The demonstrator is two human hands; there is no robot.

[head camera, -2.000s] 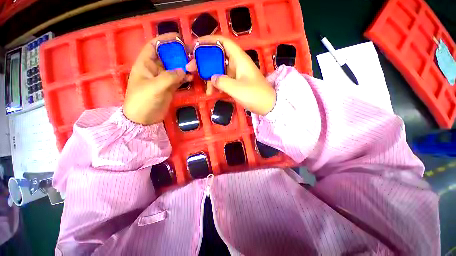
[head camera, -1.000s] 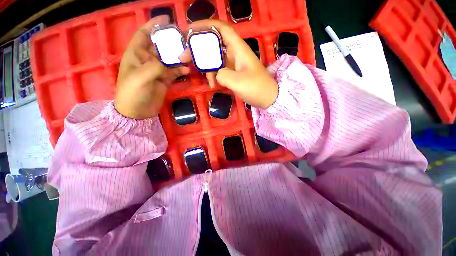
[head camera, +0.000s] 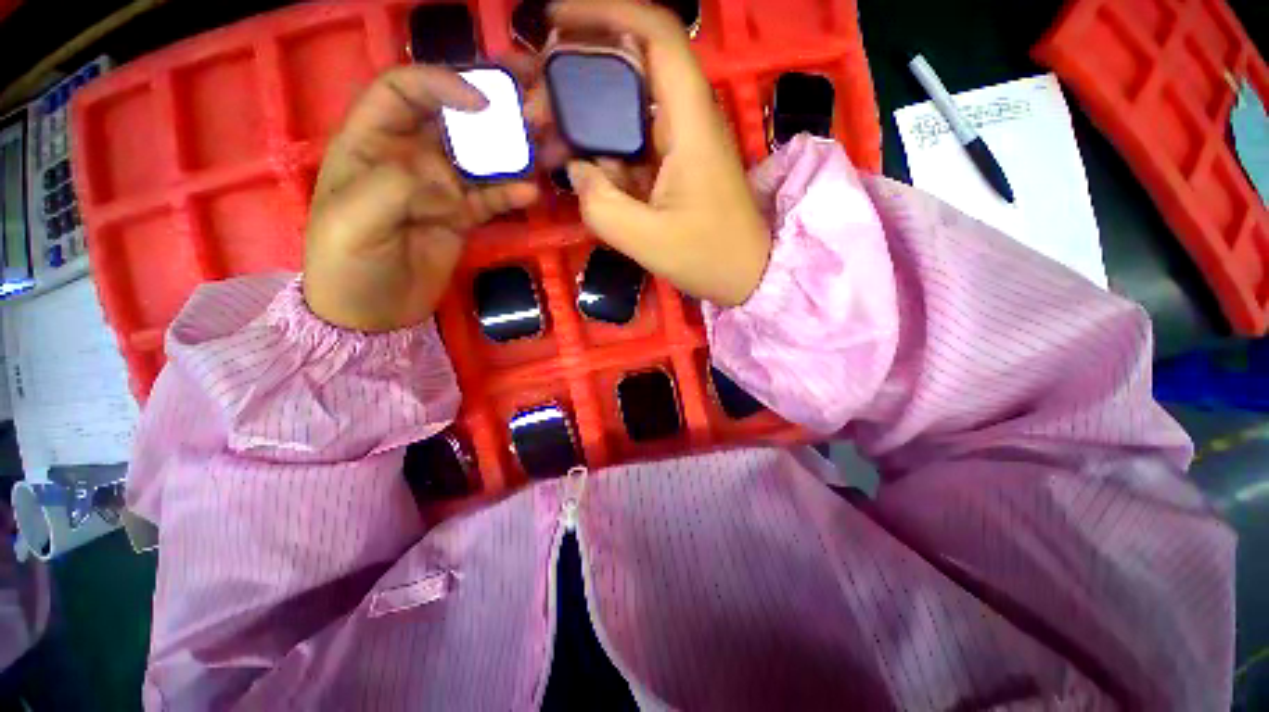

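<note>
My left hand (head camera: 383, 202) holds a smartwatch unit (head camera: 490, 125) with a lit white screen, its thumb or a finger over the top left corner. My right hand (head camera: 675, 167) holds another smartwatch unit (head camera: 597, 104) with a dull dark grey face towards me. The two units are close side by side above the red compartment tray (head camera: 331, 86). Dark smartwatch units lie in several pockets, such as one (head camera: 509, 302) below my hands. The pockets behind my hands are partly hidden.
A marker pen (head camera: 963, 130) lies on a record sheet (head camera: 1037, 167) at right. A second red tray (head camera: 1183, 153) with a pale blue-green tag is at far right. A calculator (head camera: 59, 181), a written sheet (head camera: 70, 369) and a white ring-shaped thing (head camera: 35, 522) are at left.
Both screens went from blue to white; now the left unit is still white and the right one shows dark grey. The units have moved slightly apart, and the view has shifted slightly.
</note>
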